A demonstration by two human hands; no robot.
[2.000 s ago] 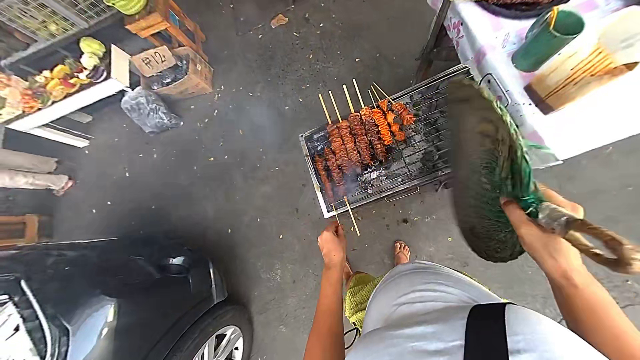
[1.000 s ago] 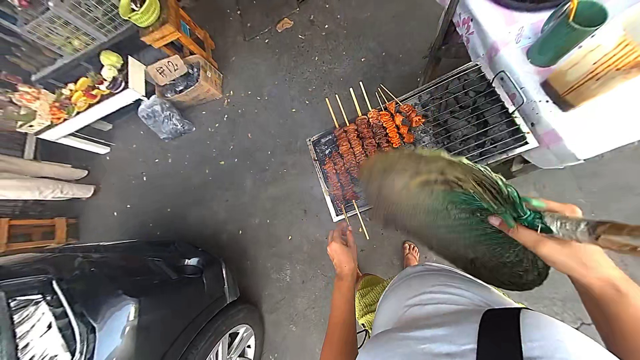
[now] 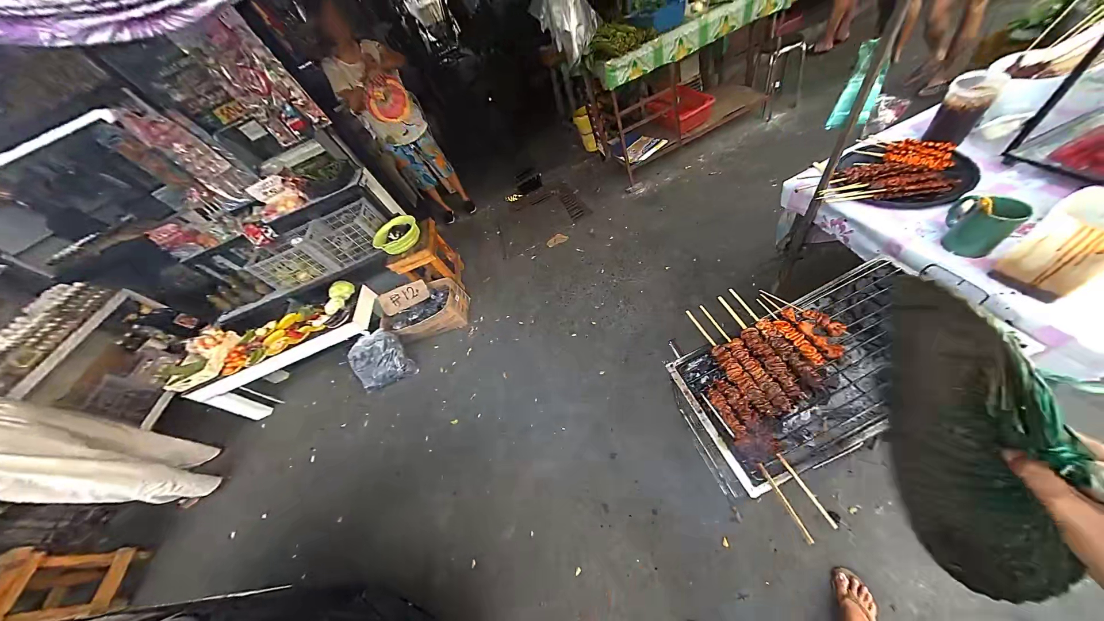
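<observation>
My right hand (image 3: 1048,487) grips a dark hand fan (image 3: 957,448) with green fibre strands, at the right edge beside the charcoal grill. The fan is blurred and overlaps the grill's right end. Several meat skewers (image 3: 759,371) lie side by side across the wire grate of the grill (image 3: 849,440); most bamboo sticks point to the upper left, and two stick out past the near edge. Dark charcoal and ash show under the grate. My left hand is out of view. My sandalled foot (image 3: 854,593) stands below the grill.
A cloth-covered table (image 3: 914,233) at the right holds a black plate (image 3: 966,185) of skewers and a green mug (image 3: 983,226). A person (image 3: 397,112) stands at the back left. Left are a vegetable stand (image 3: 285,362), a cardboard box (image 3: 440,315) and a wooden stool (image 3: 431,254).
The view has swung up and left. My left hand, near the grill's front edge before, has dropped out of the frame. The fan has moved off the near right side of the skewers.
</observation>
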